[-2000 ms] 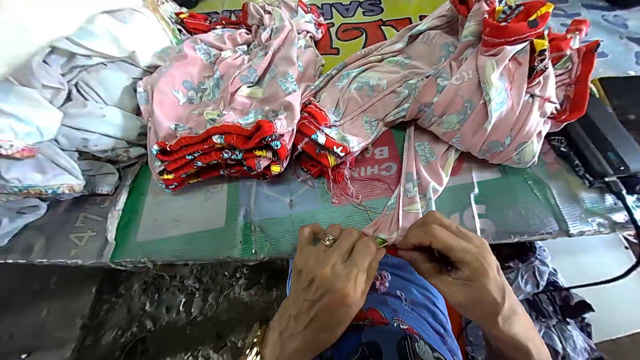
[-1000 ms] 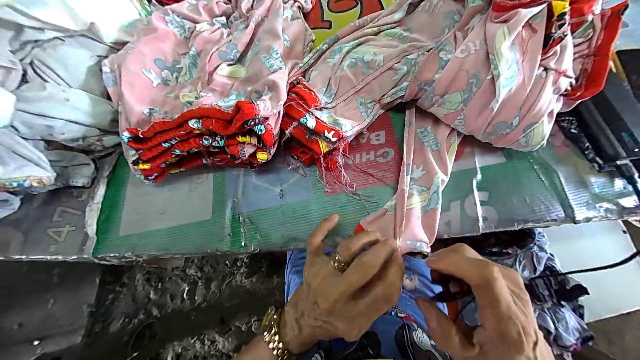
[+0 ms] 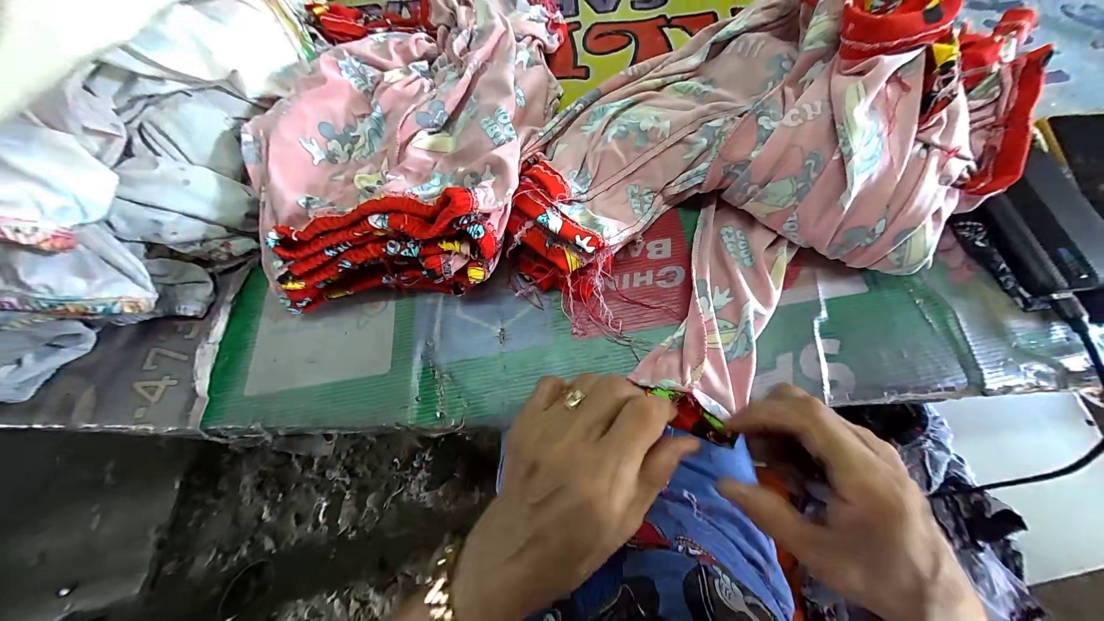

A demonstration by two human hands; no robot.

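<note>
A strip of pink printed fabric (image 3: 733,293) hangs down from the larger bundle to the near table edge, ending in a red patterned hem (image 3: 694,418). My left hand (image 3: 586,466), with a ring and a gold-coloured bracelet, pinches the left part of this hem between thumb and fingers. At the hem's right end is my right hand (image 3: 845,492), its index fingertip near the cloth and its thumb apart; whether it holds anything is hidden. Behind them lie a folded stack of pink garments with red hems (image 3: 379,250) and a larger pink bundle (image 3: 802,147).
Pale grey cloths (image 3: 164,164) are heaped at the left. A black device with a cable (image 3: 1035,233) lies at the right. Printed plastic sheeting (image 3: 336,354) covers the table, whose near edge lies by my hands. Blue printed cloth (image 3: 690,535) is below.
My left hand has closed its raised index finger down over the hem since a second ago. My right thumb and index finger have spread apart. The red hem now shows between my hands.
</note>
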